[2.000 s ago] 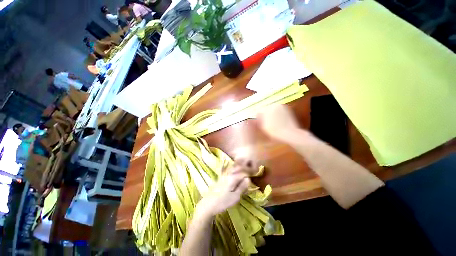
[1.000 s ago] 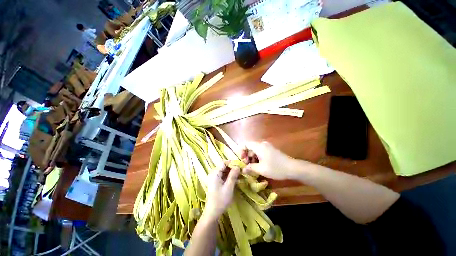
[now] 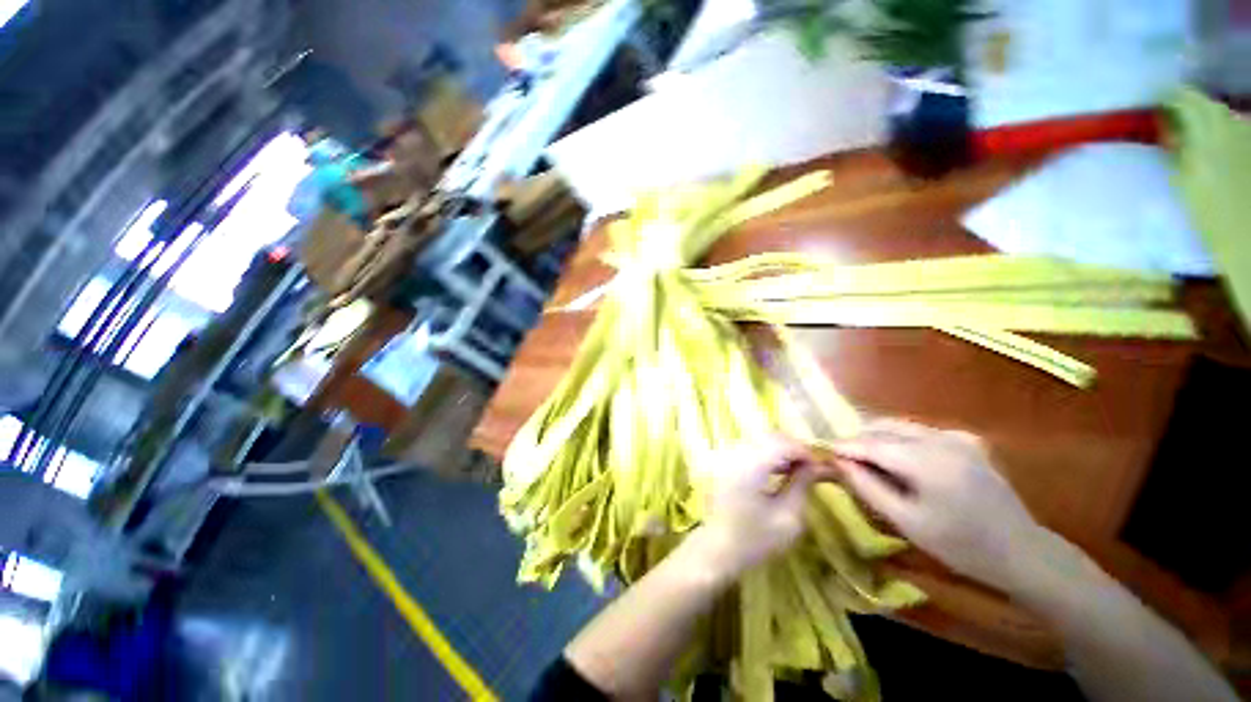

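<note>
A large hank of yellow strips (image 3: 645, 398) lies fanned on the reddish-brown desk, gathered at a whitish narrow part near its upper end. Its lower ends spread towards the desk's front edge. My left hand (image 3: 761, 507) and my right hand (image 3: 933, 494) meet over the hank's right side, fingertips nearly touching. Both pinch a small yellow strip end (image 3: 820, 455) between them. The fingers partly hide it, and the view is blurred. Several separate strips (image 3: 947, 295) extend right from the gathered part.
A black flat rectangle (image 3: 1194, 473) lies at right. White paper (image 3: 1098, 206), a red-based calendar (image 3: 1070, 130) and a dark plant pot (image 3: 933, 130) stand behind. A yellow sheet (image 3: 1221, 192) shows at the right edge. A person in teal (image 3: 329, 185) is far left, beyond brown pieces.
The view has swung left, so the desk's things sit further right. Since two seconds ago, my hands have come together at a strip end. One strip of the separate group now angles away from the others.
</note>
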